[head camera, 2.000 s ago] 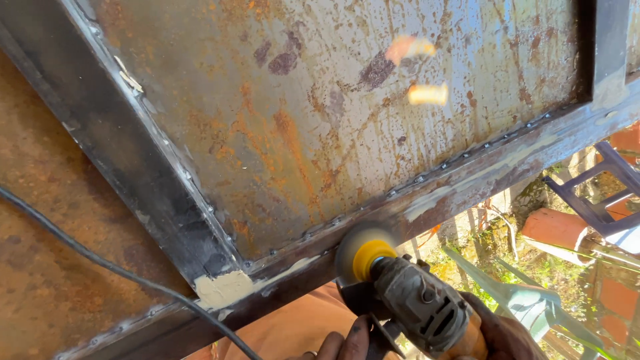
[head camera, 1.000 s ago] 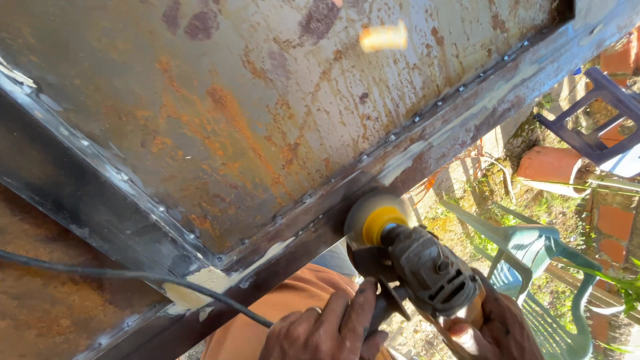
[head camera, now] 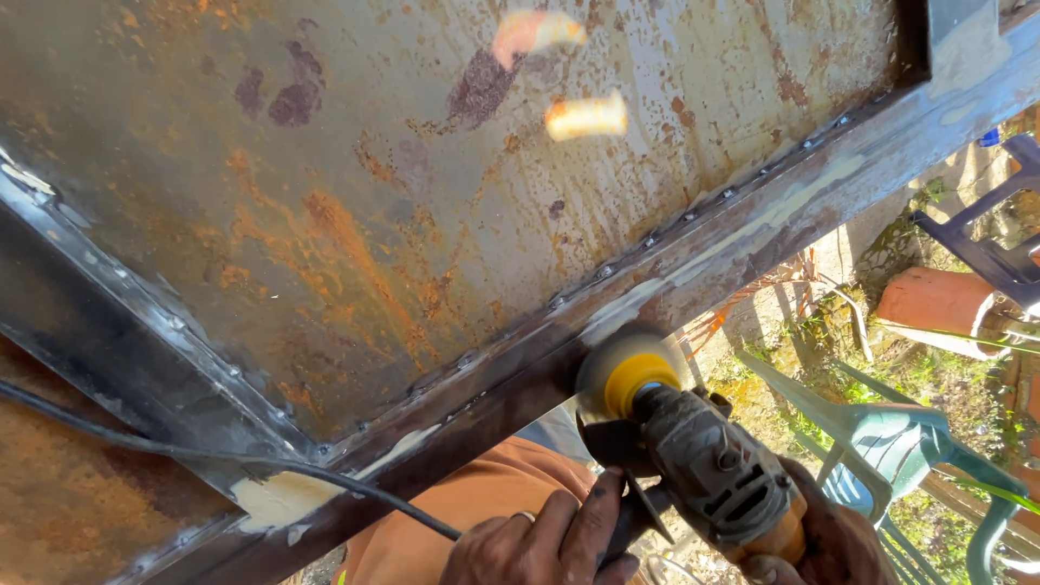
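An angle grinder point(head camera: 715, 471) with a yellow-hubbed wire cup brush point(head camera: 638, 378) lies across the lower middle of the head view. The brush is blurred and meets the outer edge of a steel frame bar point(head camera: 691, 284) that bears streaks of pale filler. My right hand point(head camera: 837, 528) is wrapped around the grinder's orange body. My left hand point(head camera: 544, 540), with a ring on one finger, grips the dark side handle point(head camera: 630, 520) beside the guard. Inside the frame is a rusty steel sheet point(head camera: 366, 203).
A black cable point(head camera: 244, 459) crosses the frame's lower left corner, over a patch of filler point(head camera: 284, 497). Beyond the bar at right are a green plastic chair point(head camera: 894, 439), a terracotta pot point(head camera: 934, 301) and a dark plastic piece of furniture point(head camera: 983, 219). Orange cloth point(head camera: 455, 504) shows below the bar.
Both hands keep hold of the grinder, and its brush stays against the bar. Since two seconds ago the brush has shifted along the bar, away from the filler-covered corner.
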